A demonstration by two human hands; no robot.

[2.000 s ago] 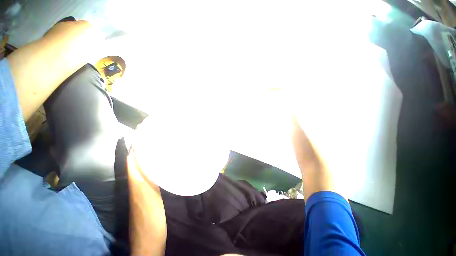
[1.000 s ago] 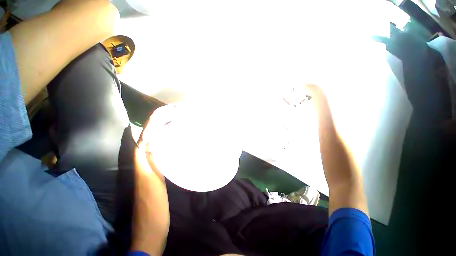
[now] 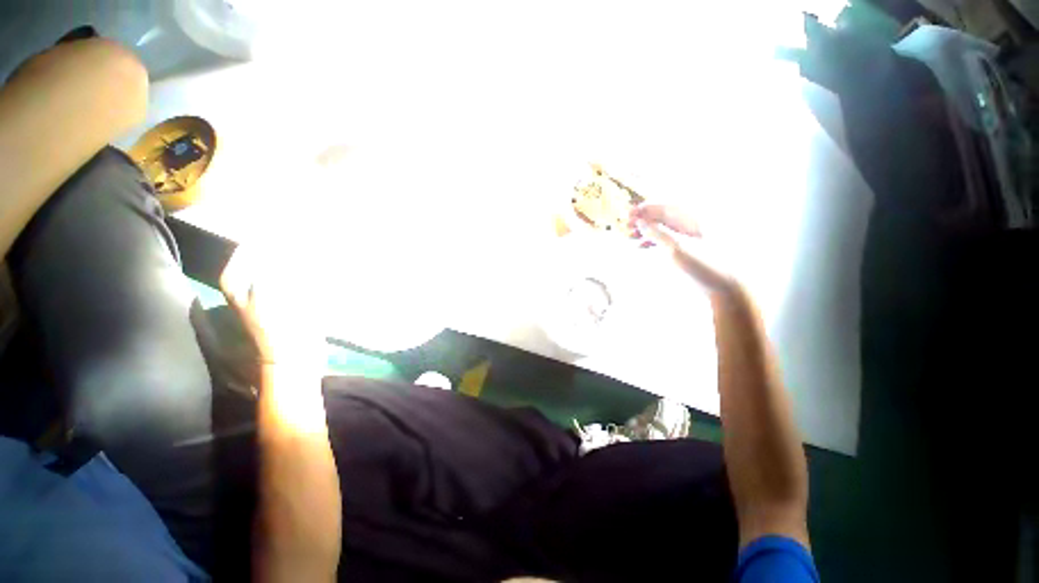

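A gold round housing (image 3: 604,200), partly bleached by glare, lies on the white table right of centre, with small dark bits showing inside. My right hand (image 3: 670,224) is at its right edge with bent fingers; glare hides whether they grip it. A pale round part with a ring centre (image 3: 590,298) lies nearer to me. My left hand (image 3: 242,279) is bleached by glare at the table's near-left edge. A large white rounded shape (image 3: 382,313) is beside it, its outline mostly lost; I cannot tell whether the hand holds it.
Another gold housing (image 3: 180,154) with a black block inside sits by a neighbour's grey-clad knee (image 3: 114,273) at the left. The neighbour's bare arm (image 3: 71,108) is above it. The glaring white table sheet (image 3: 826,342) has its near edge over my lap; a crumpled white item (image 3: 638,427) is below.
The big white round shape has moved up and left, off my lap. The gold housing and ring part now show out of the glare near my right hand. The view has shifted.
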